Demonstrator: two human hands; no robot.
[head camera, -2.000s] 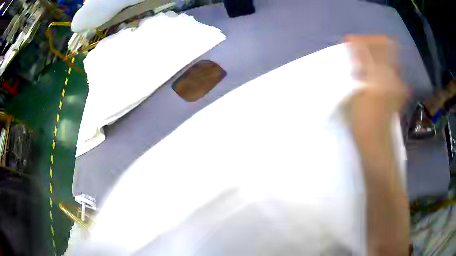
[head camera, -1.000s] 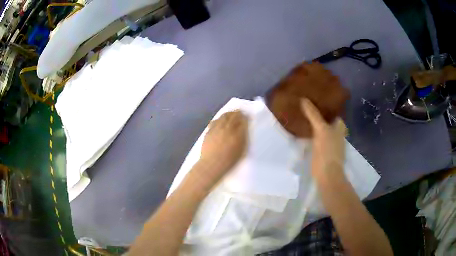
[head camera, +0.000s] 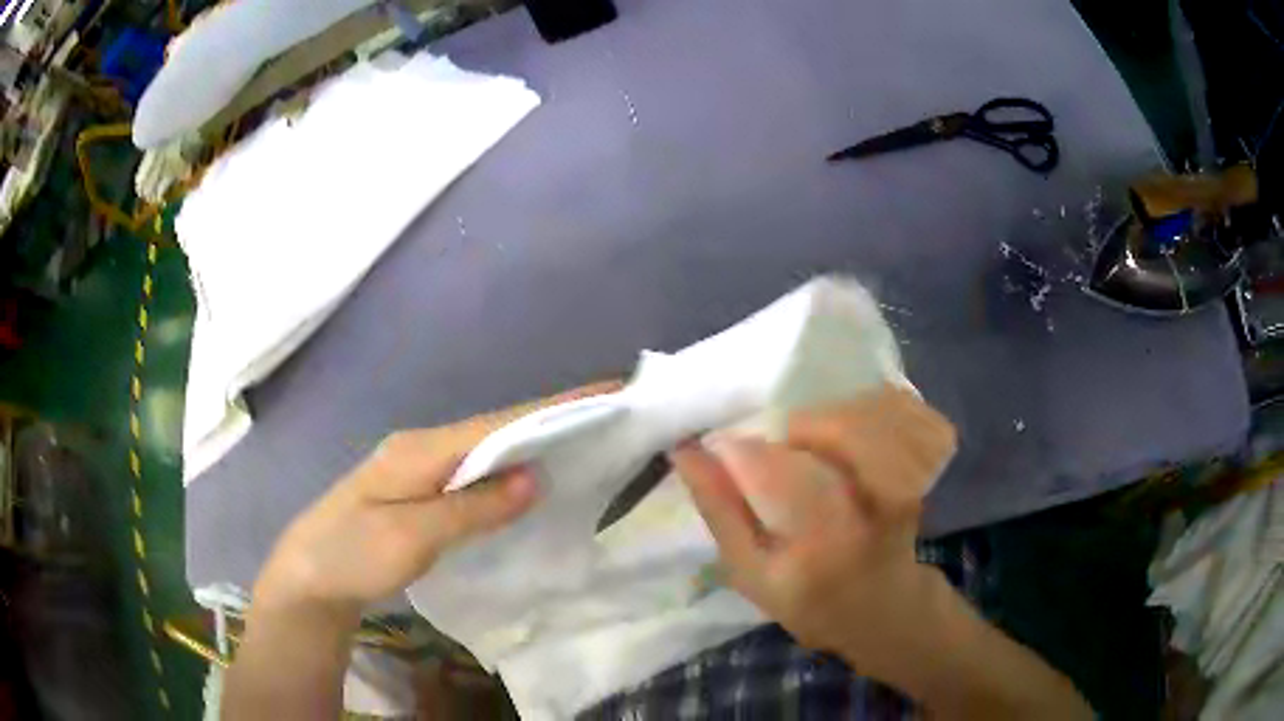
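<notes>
A white cloth piece is raised and folded over between my hands, its lower part hanging over the checked lap cloth. My left hand grips its left edge, thumb on top and fingers partly behind it. My right hand is closed on the cloth at the right, its thumb and fingers near the middle. A small dark pointed thing sticks out beside the right fingertips; I cannot tell what it is.
White panels lie at the table's far left. Black shears lie at the back right. The steam iron stands at the right edge, with thread clippings beside it. A black object sits at the back.
The brown block that was under my right hand is no longer in view. Both hands have come nearer and lifted the cloth, which lay flat; the dark pointed thing now shows.
</notes>
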